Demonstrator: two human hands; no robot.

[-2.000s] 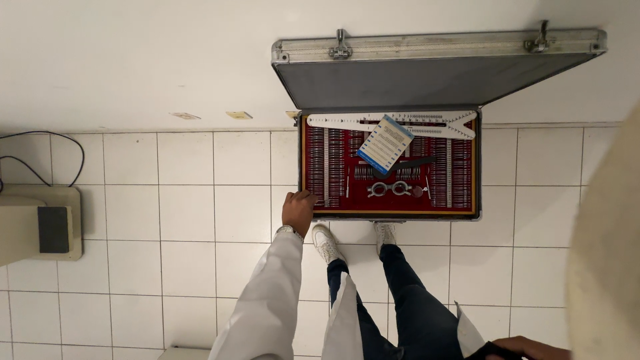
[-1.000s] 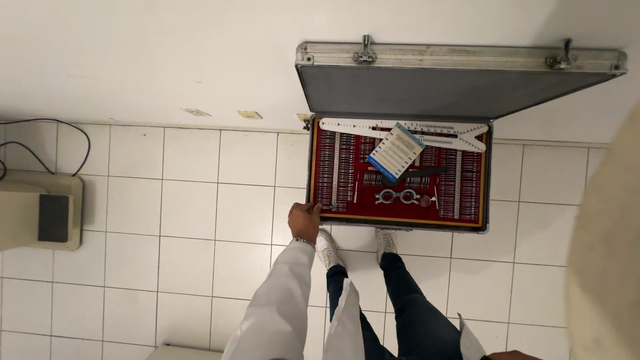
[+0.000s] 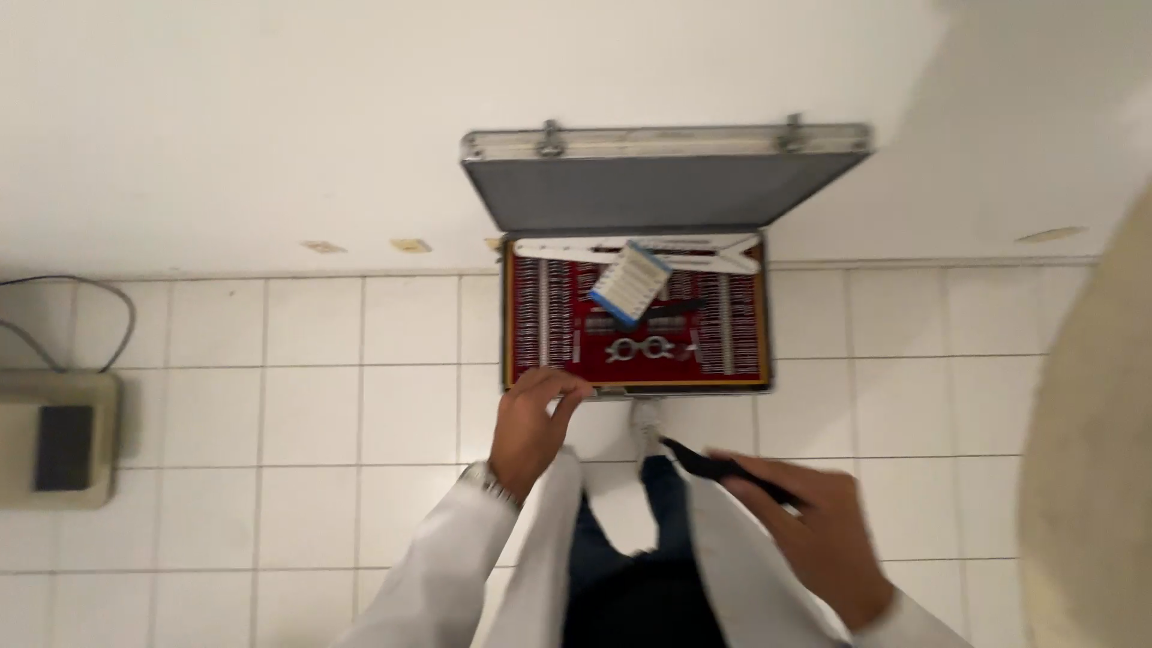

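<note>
An open optometry trial lens case [image 3: 769,315] with rows of lenses in a red tray lies in front of me, its grey-lined lid [image 3: 630,193] raised at the far side. In the tray are a metal trial frame [image 3: 639,348], a white lens rack or ruler board [image 3: 549,249], a white and blue card [image 3: 632,282] and a dark slender item [image 3: 679,308]. My left hand [image 3: 531,432], wearing a metal watch, grips the case's near edge left of the middle. My right hand [image 3: 801,522] holds a black elongated object [image 3: 711,463], its kind unclear, below the case's near right side.
White floor tiles [image 3: 409,414] surround the case, and a pale wall [image 3: 270,135] rises behind it. At the left is a beige device base with a dark pad [image 3: 63,448] and a cable [image 3: 126,306]. A large beige rounded surface [image 3: 1089,468] borders the right.
My right hand has come up into view with a black object in it. My left hand has moved from the case's near left corner rightward along the near edge. The view has shifted.
</note>
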